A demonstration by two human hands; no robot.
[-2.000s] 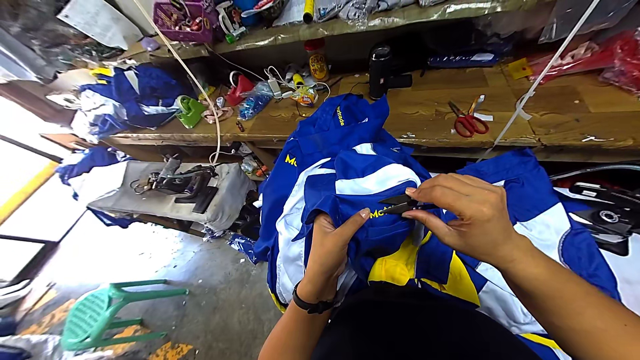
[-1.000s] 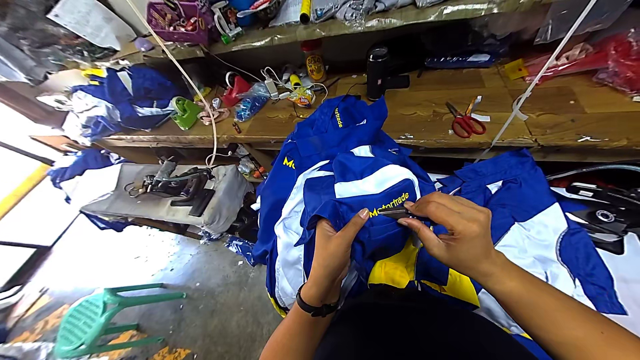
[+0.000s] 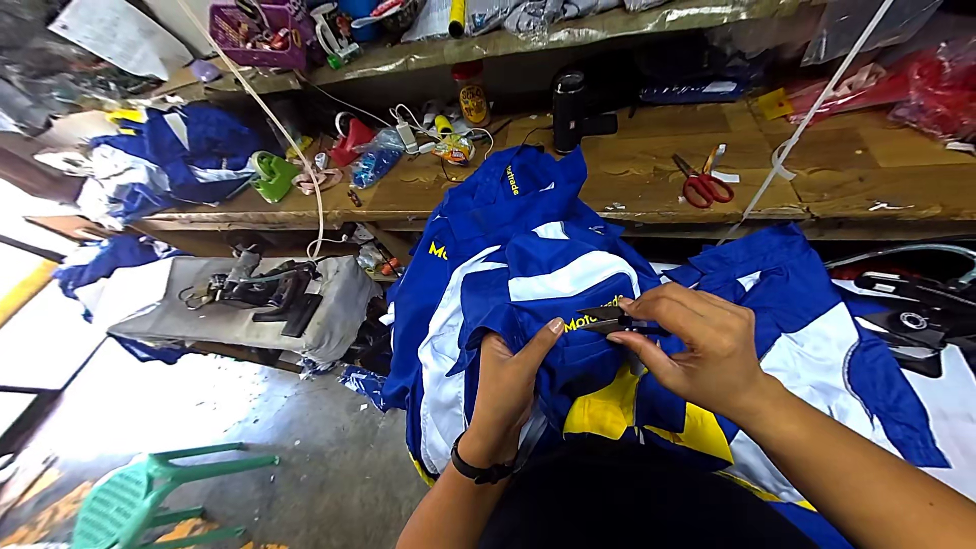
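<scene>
My left hand [image 3: 512,381], with a black band on its wrist, pinches the blue fabric of a blue, white and yellow shirt [image 3: 450,358], its thumb at the start of yellow embroidered lettering [image 3: 579,323]. Dark thread snips [image 3: 610,320] are held between the thumb and fingers of my right hand [image 3: 694,343]. Their two blades are spread apart over the lettering and point left. Another blue and white garment [image 3: 816,343] lies to the right, partly behind my right forearm.
A wooden bench [image 3: 633,179] runs ahead, bearing red-handled scissors [image 3: 703,187], a black flask [image 3: 568,110] and a jar [image 3: 473,95]. An iron [image 3: 286,293] rests on a padded board [image 3: 191,305] at left. A green plastic stool [image 3: 122,496] stands on the floor. A white cord [image 3: 816,107] hangs at right.
The snips have shifted a little over the lettering, and their blades now show spread apart. My left hand still pinches the shirt in nearly the same spot.
</scene>
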